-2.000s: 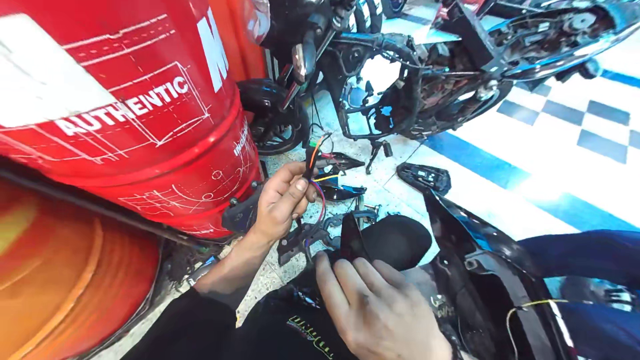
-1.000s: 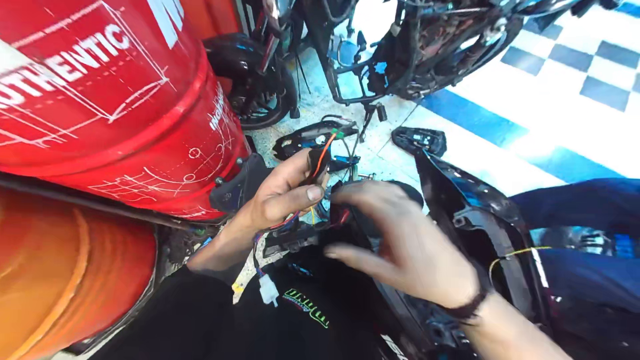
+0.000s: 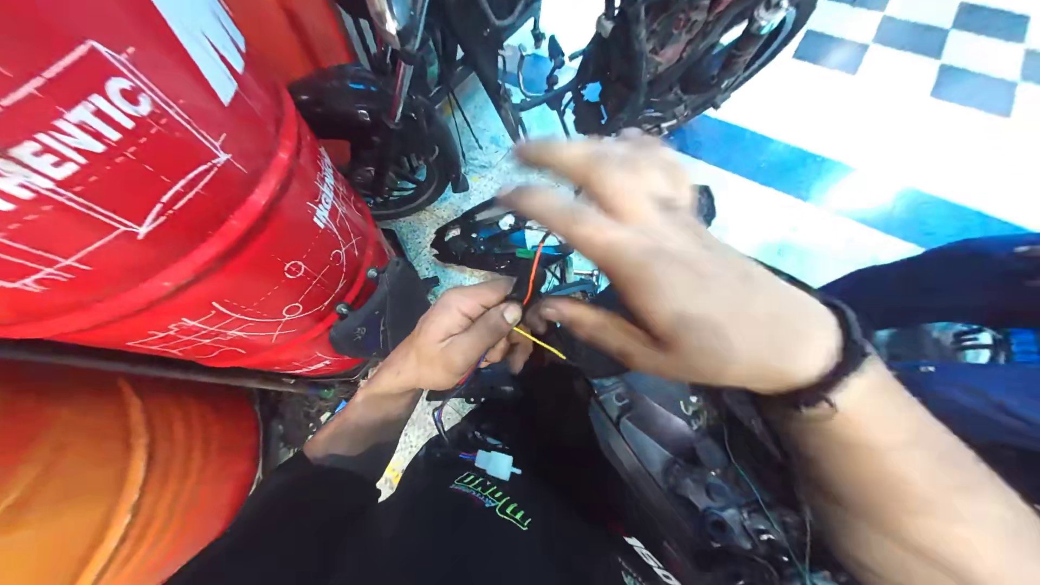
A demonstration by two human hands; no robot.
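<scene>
My left hand (image 3: 467, 333) is closed on a small bundle of electrical wires, pinched between thumb and fingers. From it an orange wire (image 3: 534, 270) stands upward beside a green piece (image 3: 524, 253), and a yellow wire (image 3: 540, 342) points down to the right. Darker wires run below the hand to a white plastic connector (image 3: 496, 465), which hangs in front of my black shirt. My right hand (image 3: 650, 260), blurred, has its fingers spread just right of the wires. Its thumb tip is close to the wires; whether it touches them cannot be told.
A red drum (image 3: 187, 211) and an orange drum (image 3: 122, 487) stand at the left. Ahead is a partly stripped motorcycle (image 3: 642, 65), with a wheel (image 3: 410, 179) beside the red drum. Black fairing parts (image 3: 479, 236) lie on the floor. A person's dark blue-clad leg (image 3: 934, 276) is at the right.
My right hand has risen from low near my lap to beside the wires, its fingers now spread. My left hand still holds the wires. The view has shifted downward and closer.
</scene>
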